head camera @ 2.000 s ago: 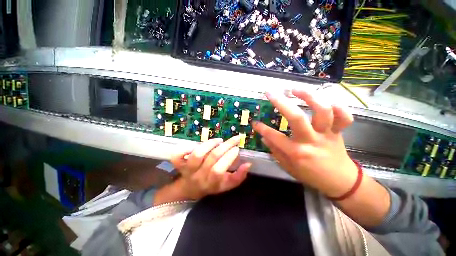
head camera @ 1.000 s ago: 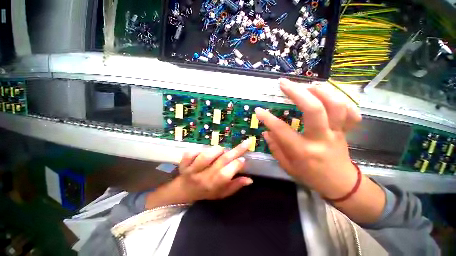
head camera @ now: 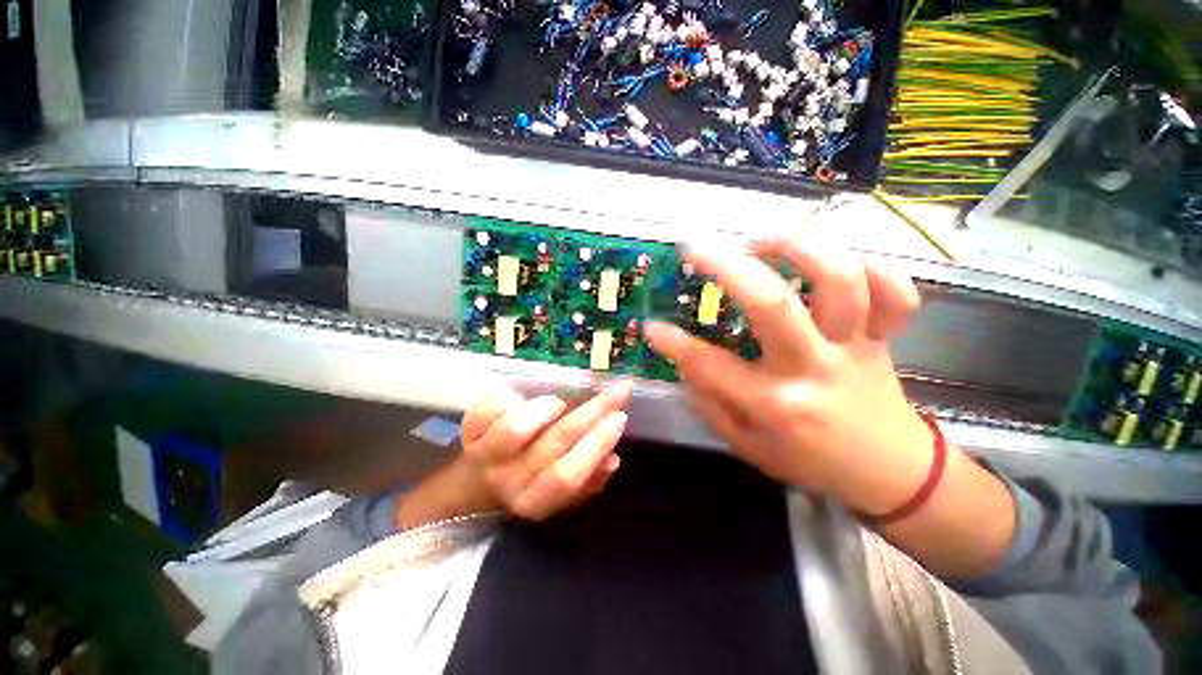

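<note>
A green circuit board panel (head camera: 560, 297) with yellow block parts (head camera: 608, 289) in two rows lies between the conveyor rails. My right hand (head camera: 798, 356) is over its right part, fingers spread, fingertips at the board; it hides that end, and whether the fingertips touch is unclear. No part shows between the fingers. My left hand (head camera: 547, 448) is at the near rail just below the panel, fingers bent and close together; whether it holds something small cannot be told.
Beyond the far rail (head camera: 330, 172) is a black tray (head camera: 527, 79) of loose leaded components, with yellow wires (head camera: 969, 106) and a pale strip (head camera: 1041, 152) to its right. Other panels lie at far left (head camera: 37, 235) and far right (head camera: 1147, 389). A blue-framed item (head camera: 187, 488) is lower left.
The panel has shifted right along the rails. My left hand has drawn back from the panel's near edge to the rail. My right hand stays over the right part, fingers slightly moved.
</note>
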